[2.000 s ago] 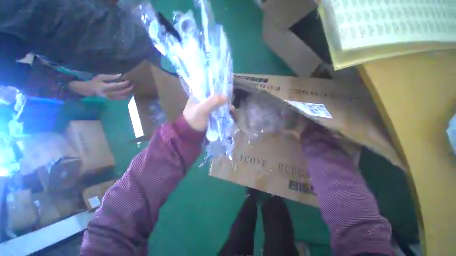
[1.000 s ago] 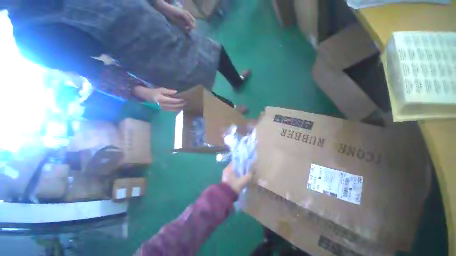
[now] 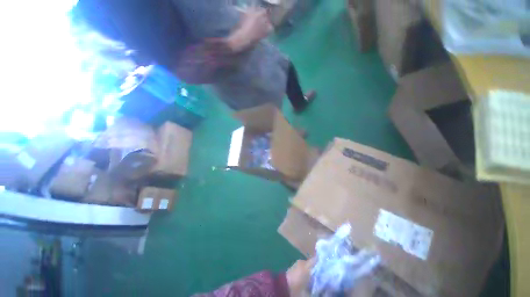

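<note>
My left hand [image 3: 300,278] is at the bottom edge, partly cut off, holding a crinkled bunch of clear plastic bags [image 3: 343,264]. The bunch is in front of the lower part of a large brown carton [image 3: 418,200] with dark print and a white label. My right hand is not in view. A small open carton [image 3: 289,145] stands left of the large carton, with shiny grey-blue packets [image 3: 260,152] inside.
A person in a grey apron [image 3: 250,75] stands at the top. Brown cartons [image 3: 171,148] and a blue crate [image 3: 154,90] are at left, in glare. A yellow table edge [image 3: 520,232] bears a pale label pad [image 3: 508,136] at right. An open carton [image 3: 421,116] lies upper right.
My left hand and the bags have moved down to the bottom edge. My right arm has left the view. The other person's hand has moved away from the small carton. The view has shifted.
</note>
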